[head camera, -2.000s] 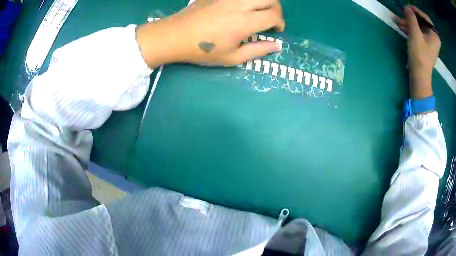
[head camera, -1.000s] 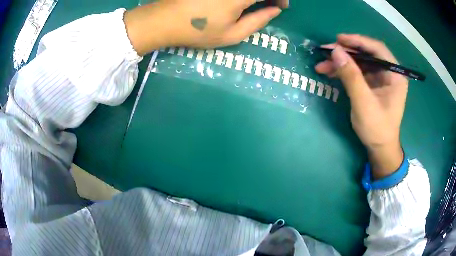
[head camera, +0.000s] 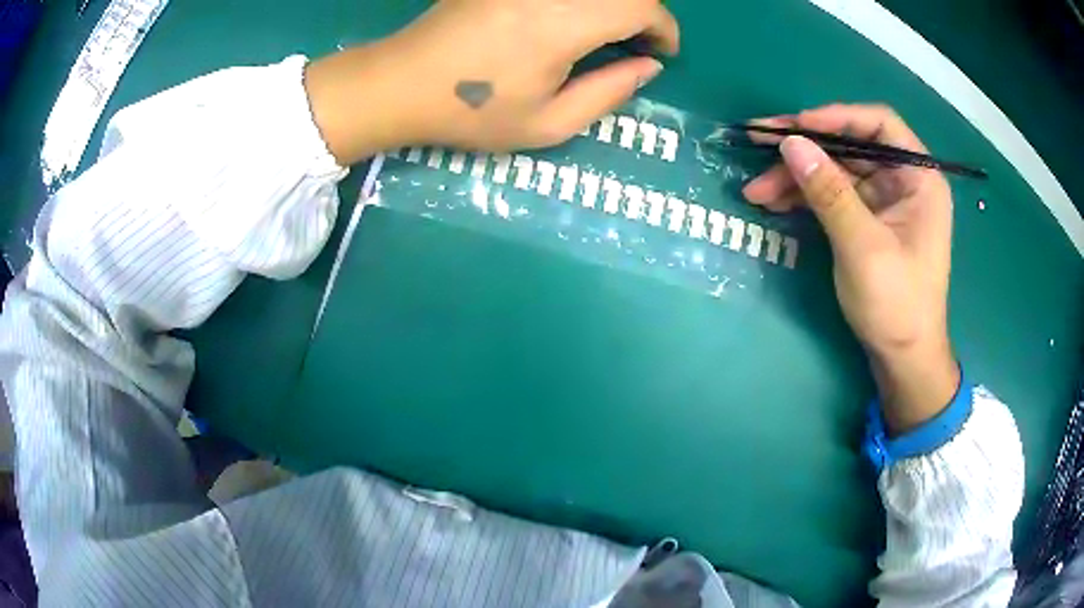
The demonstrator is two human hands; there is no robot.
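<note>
White L-shaped adhesive pieces (head camera: 648, 204) stand in two rows on a clear glossy liner (head camera: 559, 223) on the green mat. My left hand (head camera: 505, 71) is curled over the upper left of the liner, palm down; its fingers bend around a dark gap, and whether something is held under them is hidden. My right hand (head camera: 862, 196) holds slim black tweezers (head camera: 880, 151) between thumb and fingers, tips pointing left, just right of the upper row's end.
A pale printed label strip (head camera: 98, 89) lies at the far left. A wide white line (head camera: 951, 89) curves across the upper right. A thin white line (head camera: 341, 267) runs below the liner's left end. A dark glittery heap (head camera: 1060, 499) is at the right edge.
Since two seconds ago my right hand has come in from the far right with the tweezers to beside the upper row. More of the liner and both rows now shows.
</note>
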